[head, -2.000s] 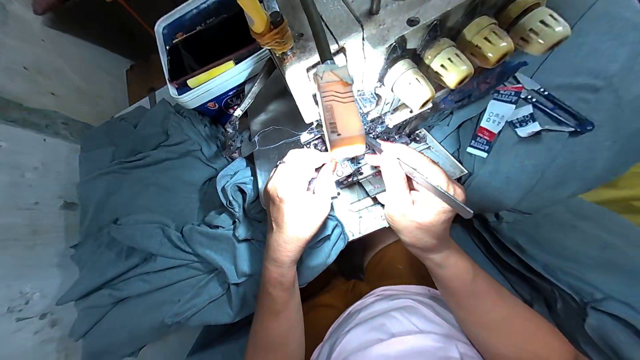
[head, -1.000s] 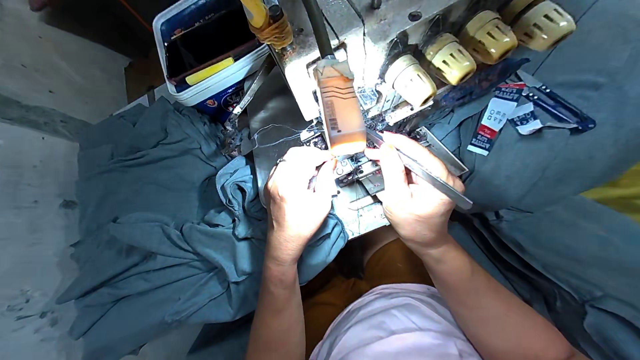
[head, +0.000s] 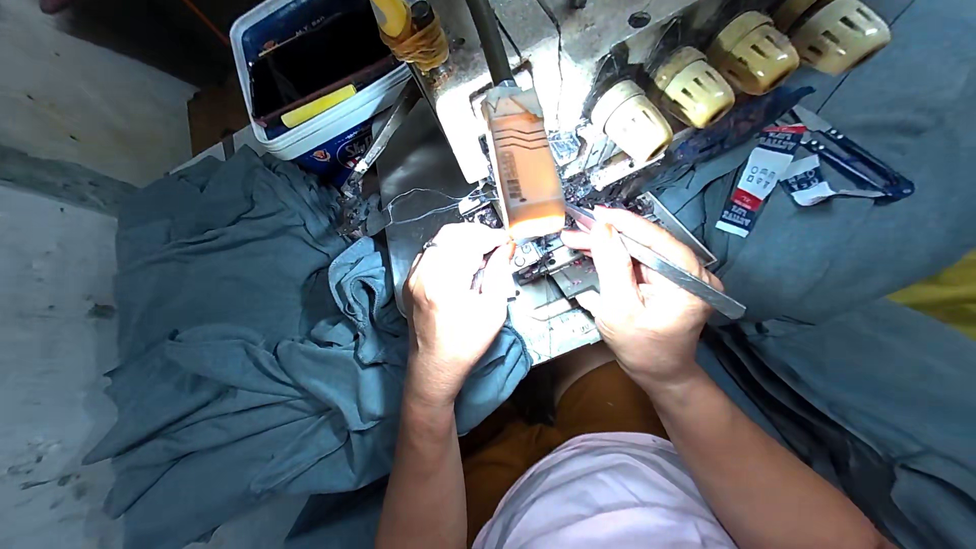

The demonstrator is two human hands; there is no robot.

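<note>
My right hand point(head: 648, 290) holds metal tweezers point(head: 679, 280), whose tips reach in beside the lamp over the works of a sewing machine point(head: 549, 255). Across from it, my left hand point(head: 461, 297) has its thumb and forefinger together at the lamp's lower end; whether anything thin is pinched there cannot be seen. An orange-lit lamp point(head: 528, 164) on a dark flexible stem hangs between the hands and hides part of the mechanism. Pale threads point(head: 427, 206) run over the machine plate at the left. Grey-blue fabric point(head: 358, 297) lies bunched beside and under my left wrist.
A blue and white plastic tub point(head: 320, 130) stands at the back left. Several cream slotted tension knobs point(head: 631, 122) line the machine. Thread snips point(head: 862, 160) and a printed packet point(head: 759, 183) lie on grey-blue cloth point(head: 915, 229) at the right. More such cloth point(head: 206, 244) covers the left side.
</note>
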